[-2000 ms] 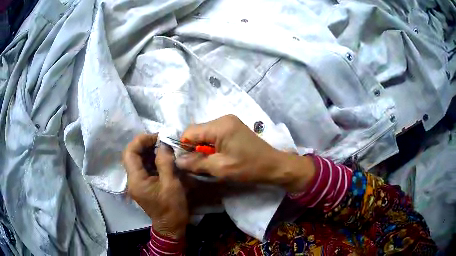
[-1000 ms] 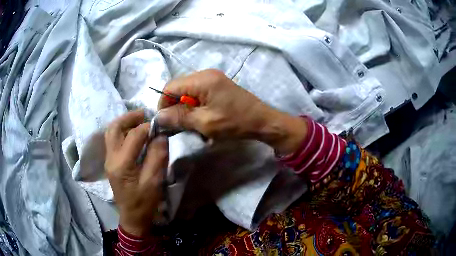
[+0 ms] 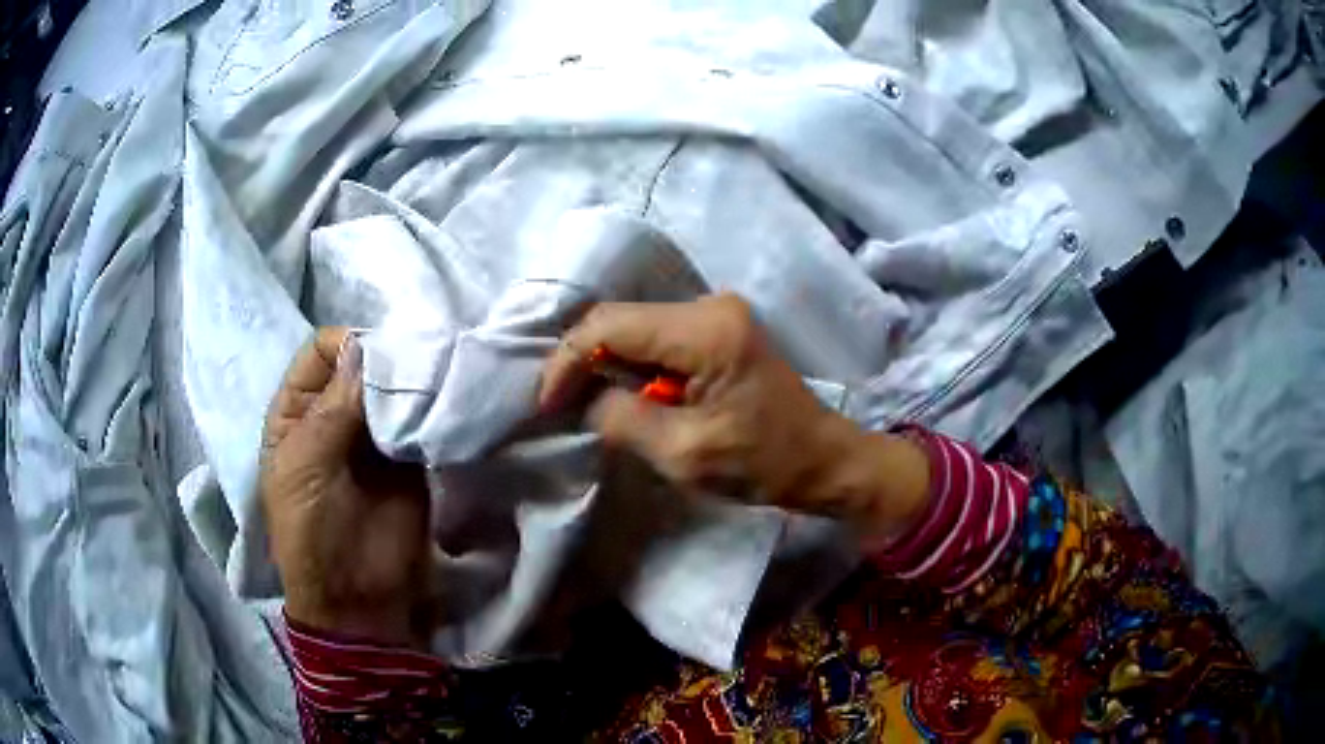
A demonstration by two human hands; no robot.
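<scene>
A pale grey-white jacket lies bunched in front of me, with part of it raised between my hands. My left hand grips a fold of the cloth at the left, thumb on top. My right hand is at the right side of the fold, closed around thread snips. Only bits of the orange-red handle show; the blades are hidden. The right fingertips are at the cloth; the hand is slightly blurred. A cloth corner hangs below my right hand over the lap.
More pale jackets are heaped at the left and the far side. A placket with dark metal buttons runs across the upper right. Another pale garment lies at the lower right. Patterned clothing covers the lap and right arm.
My hands have moved apart, the left to the left and down, the right to the right and down. The cloth is now spread between them. The snips' blades no longer show.
</scene>
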